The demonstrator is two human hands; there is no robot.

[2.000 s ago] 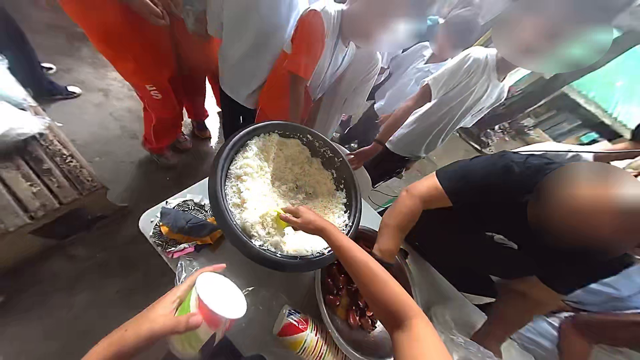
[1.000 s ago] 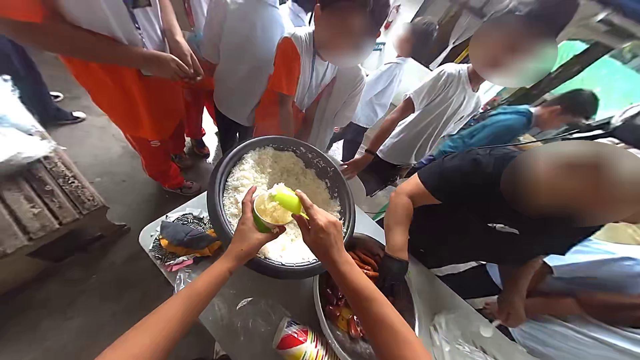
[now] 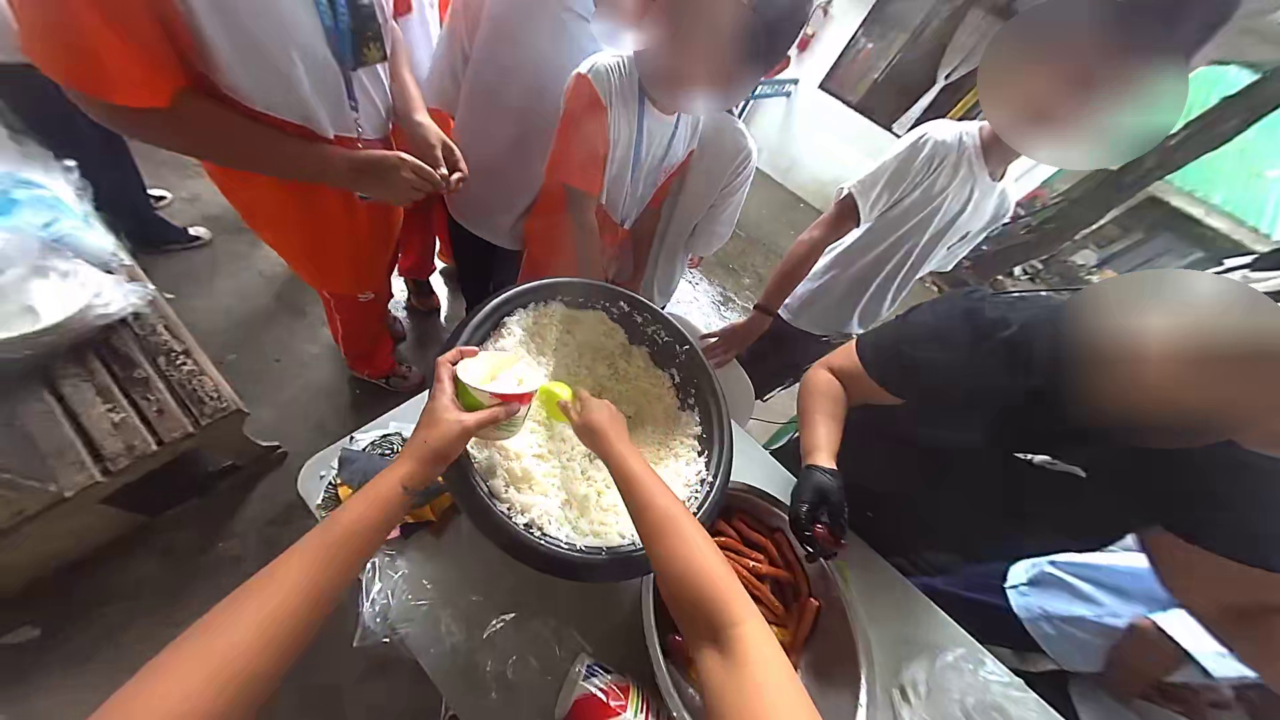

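Note:
My left hand point(image 3: 445, 415) grips a paper cup point(image 3: 505, 400) with white rice in it, held over the left side of a large dark pot. Just right of the cup, my right hand point(image 3: 597, 422) holds a small yellow-green scoop point(image 3: 554, 400), its bowl close to the cup's side. Below both hands, the pot point(image 3: 718, 440) holds a big mass of cooked white rice point(image 3: 570, 490), hollowed toward the upper right. My right forearm crosses the pot's lower rim and part of a metal basin point(image 3: 862, 650) that holds red sausages point(image 3: 765, 570).
A gray table point(image 3: 480, 600) carries the pot, the basin, stacked paper cups point(image 3: 605, 695), plastic bags point(image 3: 950, 690) and a dark cloth bundle point(image 3: 375, 470). A co-worker's black-gloved hand point(image 3: 820, 505) is at the basin's edge. Several people stand beyond the pot. A wooden bench point(image 3: 130, 390) is at left.
Two seconds ago the cup was left of the pot, below its rim; it is now over the pot and holds rice. Since one second ago the scoop has come down from the cup's mouth to its side.

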